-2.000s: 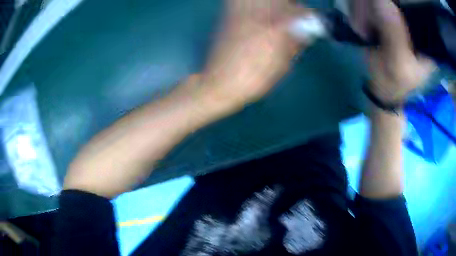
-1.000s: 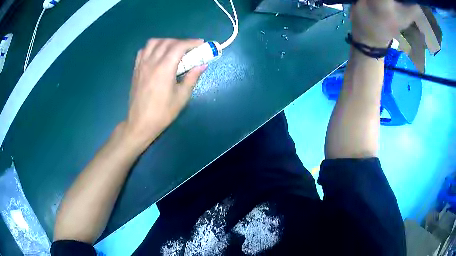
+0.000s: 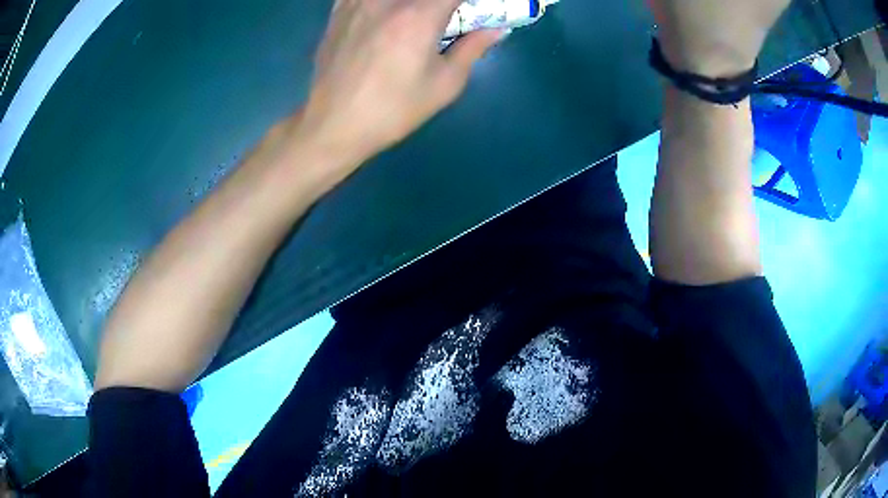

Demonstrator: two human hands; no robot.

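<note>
My left hand (image 3: 394, 73) is at the top centre, cut off a little by the top edge. It holds a white unit (image 3: 493, 15) with a blue band near its right end, thumb along the lower side. The unit lies over the dark green bench (image 3: 506, 136). My right hand (image 3: 716, 34) is at the top right, with a black band on the wrist. Its fingers are cut off by the top edge, so what it holds is hidden. A black cable (image 3: 823, 95) runs right from beside the right wrist.
A crinkled clear plastic bag (image 3: 39, 331) lies at the bench's left end. A white strip (image 3: 44, 86) curves along the upper left. A blue stool (image 3: 808, 141) stands beyond the bench's front edge at right, with cardboard (image 3: 852, 447) at lower right.
My left hand has moved up and right with the white unit, nearer my right hand. The feeder area with loose screws has left the view. The right hand is now cut off at the fingers.
</note>
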